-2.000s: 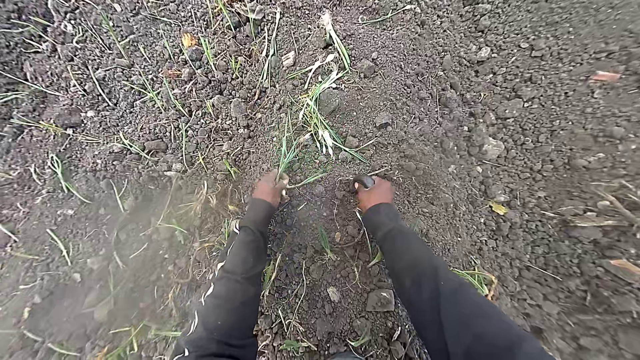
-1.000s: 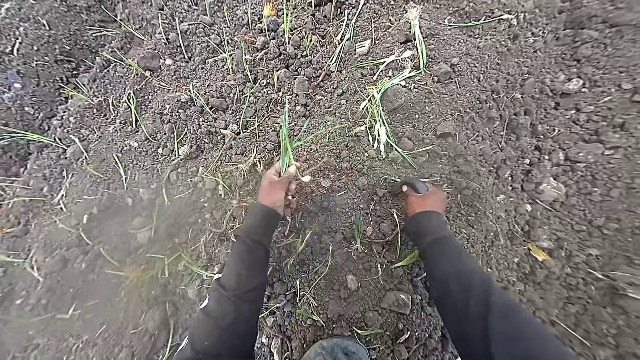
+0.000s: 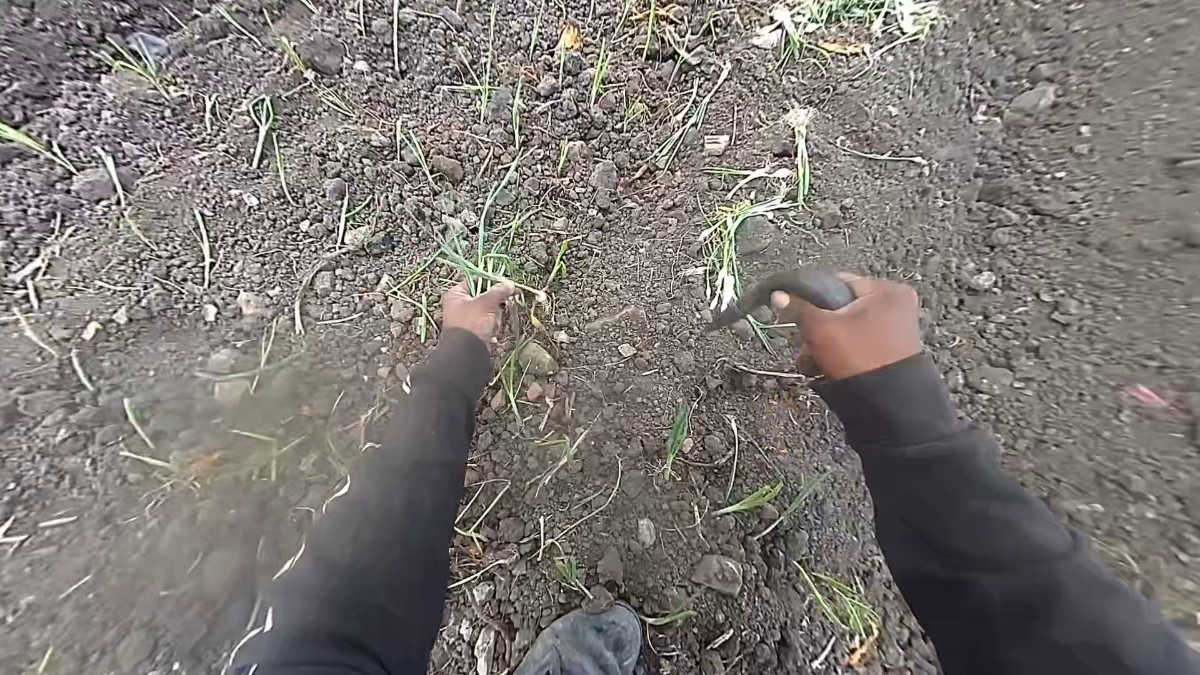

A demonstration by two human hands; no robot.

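My left hand [image 3: 476,311] is closed around a small bunch of green seedlings [image 3: 483,265] with pale lower ends, close over the soil. In my right hand [image 3: 861,323] is a dark, curved, pointed hand tool [image 3: 797,289], its tip turned to the left and down. Just beyond that tip lies a loose pile of onion-like seedlings [image 3: 722,248] with white bases. Another small bundle [image 3: 802,155] rests a little farther off. Single green shoots stand or lean in the soil left of my left hand.
Dark, cloddy soil with stones and dry stalks surrounds my hands. A bigger heap of seedlings [image 3: 867,14] lies at the top. The toe of a shoe [image 3: 586,642] shows at the bottom, near a flat stone [image 3: 719,574]. Some leafy shoots [image 3: 677,436] grow between my arms.
My right hand has lifted off the ground and moved away from my left, and more of the curved tool shows. The left hand still holds seedlings. The view has shifted.
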